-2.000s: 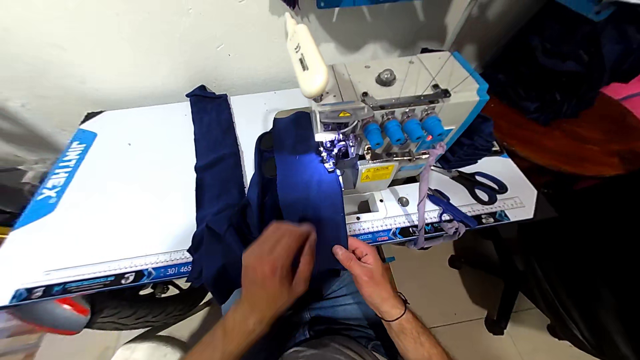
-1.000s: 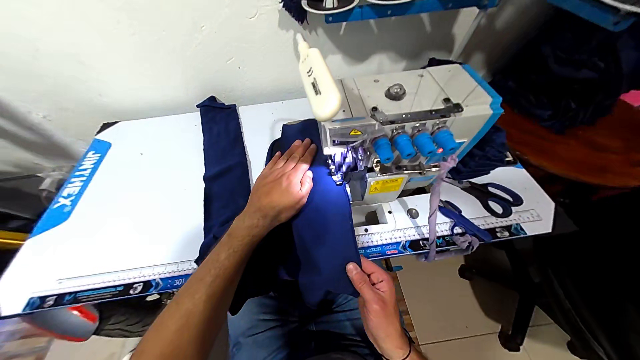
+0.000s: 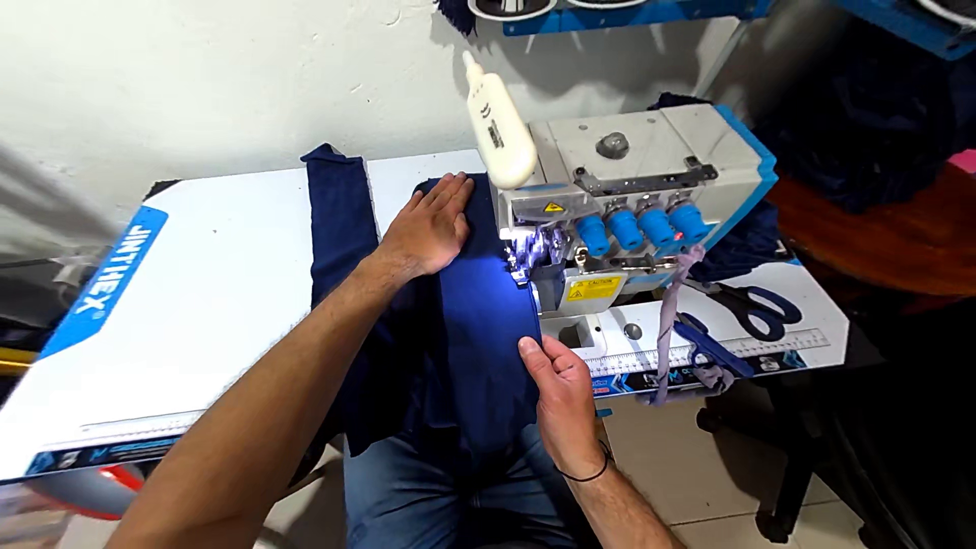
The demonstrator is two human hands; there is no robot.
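Observation:
Navy blue fabric [image 3: 488,328] runs down from the table over my lap, its right edge beside the lit needle area of an overlock sewing machine [image 3: 633,168]. My left hand [image 3: 431,225] lies flat on the upper part of the cloth, left of the machine head, fingers extended and gripping nothing. Lower down, my right hand [image 3: 563,389] pinches the cloth's right edge between thumb and fingers, just in front of the machine. A second navy fabric strip [image 3: 339,210] lies to the left, partly hidden under my left forearm.
Dark-handled scissors [image 3: 751,305] and a small blue-handled tool [image 3: 709,347] lie right of the machine. A lilac cloth strip [image 3: 667,335] hangs from the machine's front. The white table [image 3: 206,282] has a ruler marking along its front edge. Dark fabric is heaped at right.
My left hand has moved up the cloth from near the table's front edge and now rests flat beside the machine head. My right hand stays at the cloth's right edge.

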